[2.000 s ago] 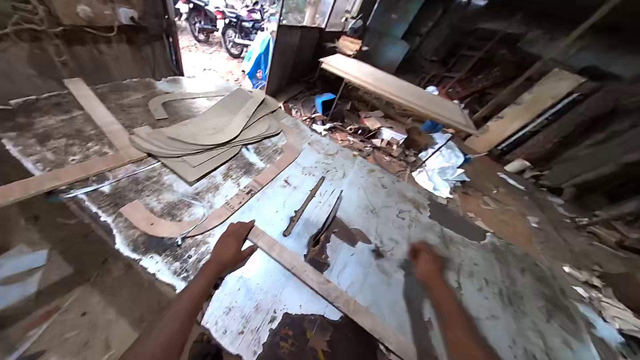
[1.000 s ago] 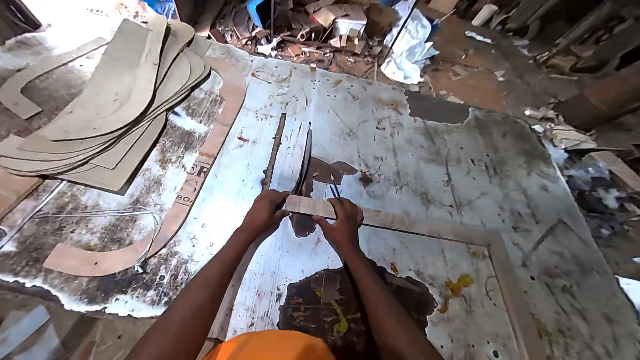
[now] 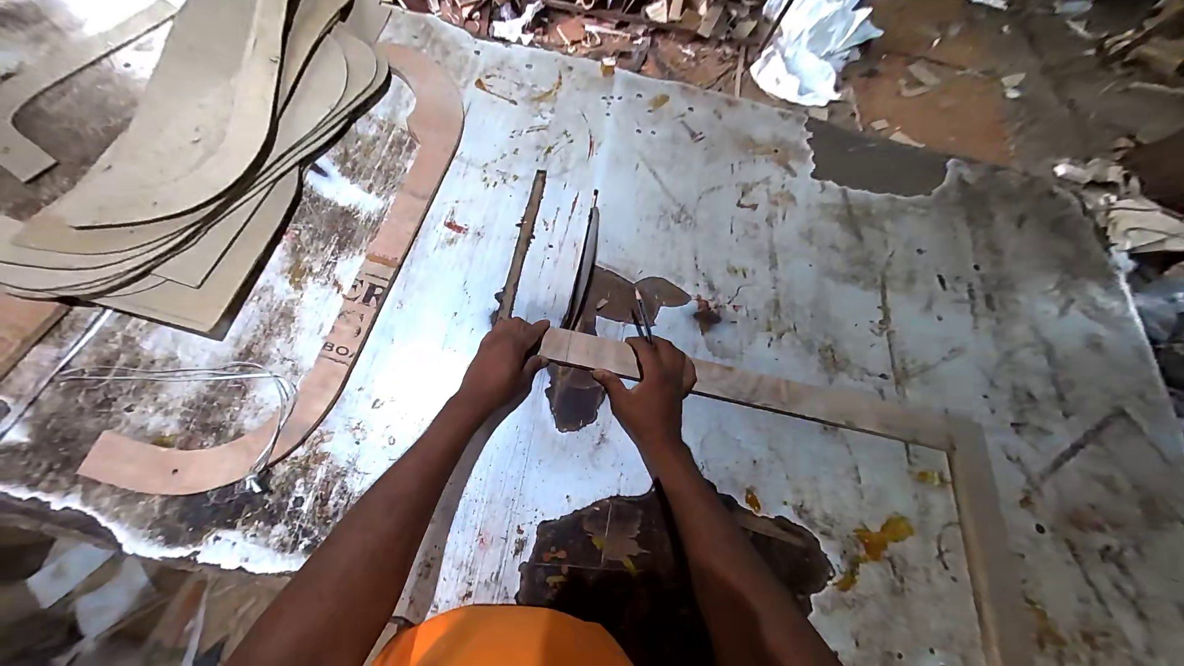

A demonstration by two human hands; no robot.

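Observation:
An L-shaped plywood strip lies over the worn white-coated table, its corner at the right. My left hand grips the strip's left end. Farther along the same arm, my right hand pinches it and also has a thin pencil-like tool between the fingers. Just beyond the hands are a narrow wooden stick and a dark, thin curved blade-like piece. A curved plywood piece with printed letters lies to the left.
Several curved board cutouts are stacked at the upper left. White cord crosses the curved plywood. The table has torn, peeling patches. Scraps and a crumpled white sheet lie past its far edge.
Two seconds ago my right hand was apart from the strip; now it is on it, close to my left hand. The view has turned downward.

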